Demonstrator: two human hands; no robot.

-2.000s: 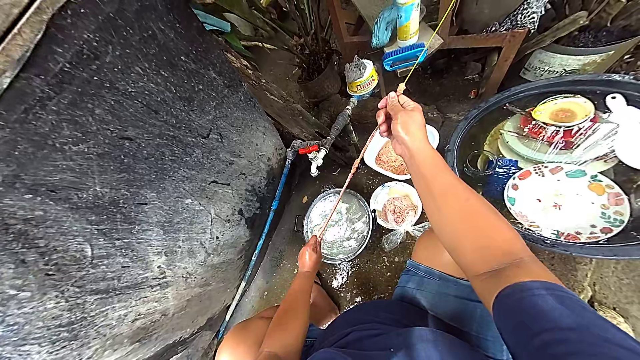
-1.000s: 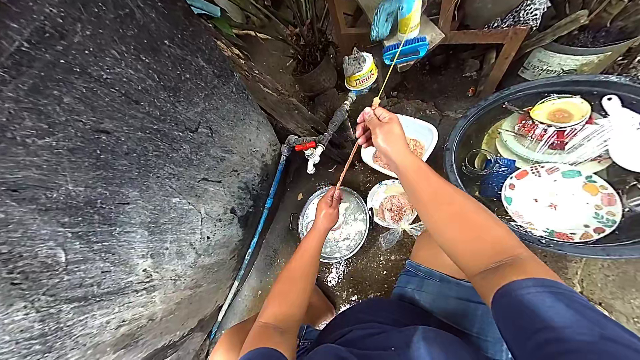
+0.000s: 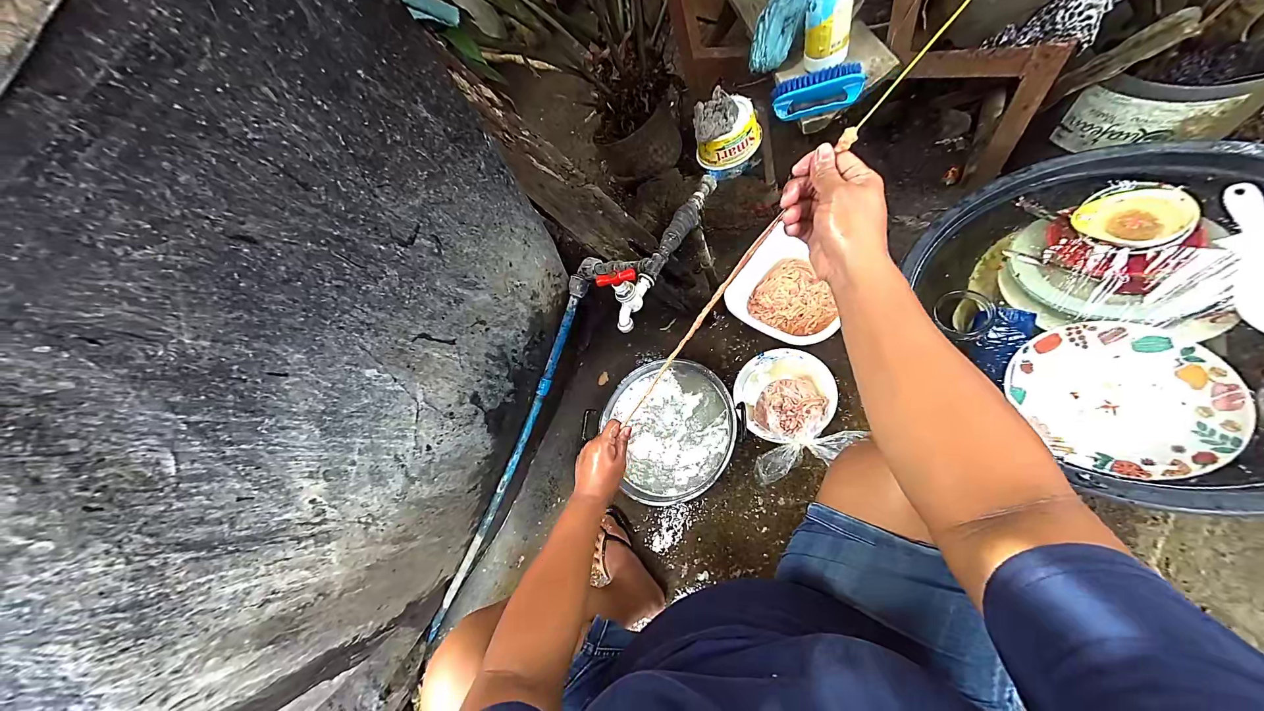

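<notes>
A long thin pale-brown strand (image 3: 703, 314), perhaps intestine, stretches on a slant between my hands. My left hand (image 3: 602, 460) grips its lower end beside the rim of a metal pot (image 3: 681, 434) holding white powder. My right hand (image 3: 837, 205) pinches the strand near its upper end, where a knot joins it to a taut yellow string (image 3: 913, 61) running up out of view. Below my right hand are a white tub (image 3: 760, 281) of pinkish strands and a white bowl (image 3: 752, 370) with more pinkish pieces. A clear plastic bag (image 3: 790, 456) lies against the bowl.
A white tap with a red handle (image 3: 624, 286) stands left of the tub, on a pipe along a dark stone-like slab (image 3: 296, 296). At right, a black basin (image 3: 933, 232) holds plates, dishes and a glass. A blue brush (image 3: 820, 92) and a bottle (image 3: 828, 35) sit at the top.
My left hand has slid up toward my right hand and then back down to the pot's near left edge, still on the strand. My right hand stays high by the knot.
</notes>
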